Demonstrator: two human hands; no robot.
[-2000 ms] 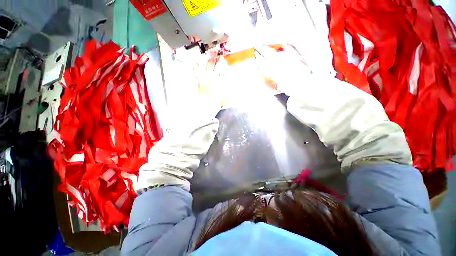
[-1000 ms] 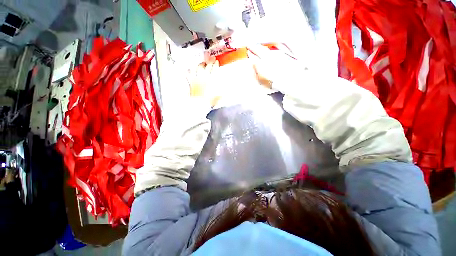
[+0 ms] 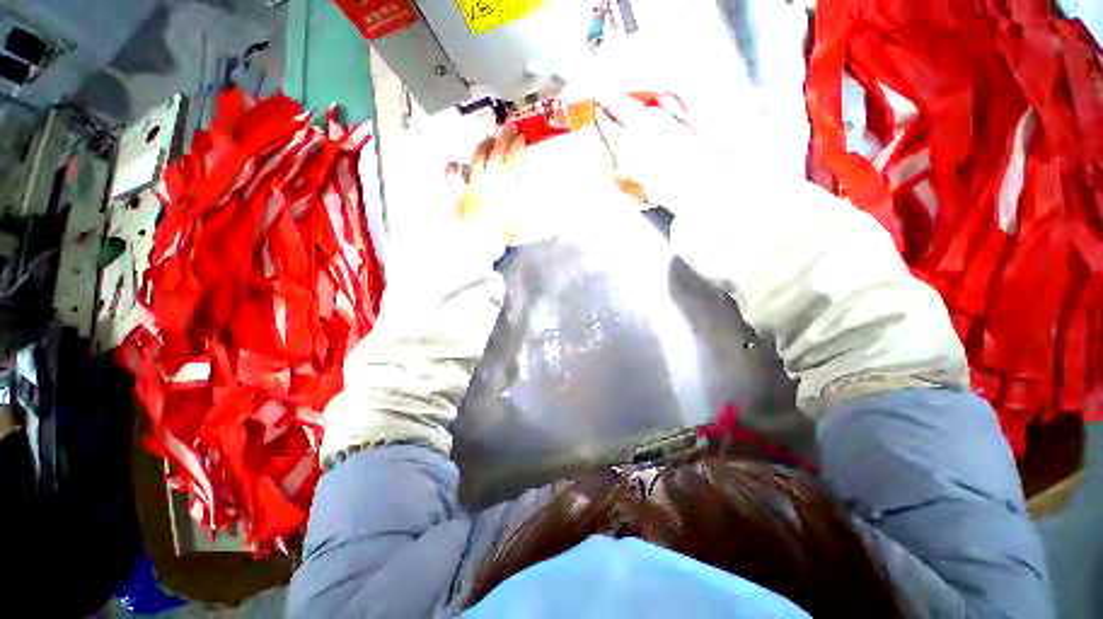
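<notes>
A red strip [image 3: 550, 122], orange in part, lies under the front of the white sewing machine head [image 3: 514, 48]. My left hand [image 3: 488, 181] is at the strip's left end with its fingers spread over the white bed. My right hand [image 3: 623, 151] is at the strip's right side, strongly overexposed; its grip cannot be told. More red shows beyond my right fingers. The needle area is small and blurred, partly hidden by the head. Cream sleeve covers are on both forearms.
A large heap of red strips [image 3: 248, 314] stands at the left, another [image 3: 1004, 194] hangs at the right arm. A shiny metal plate [image 3: 593, 351] lies between my forearms, with a slim tool with a pink-red tie [image 3: 723, 426] at its near edge.
The red strip has moved up, further under the machine head. My left fingers have spread and moved slightly up. My right hand has moved a little up and left.
</notes>
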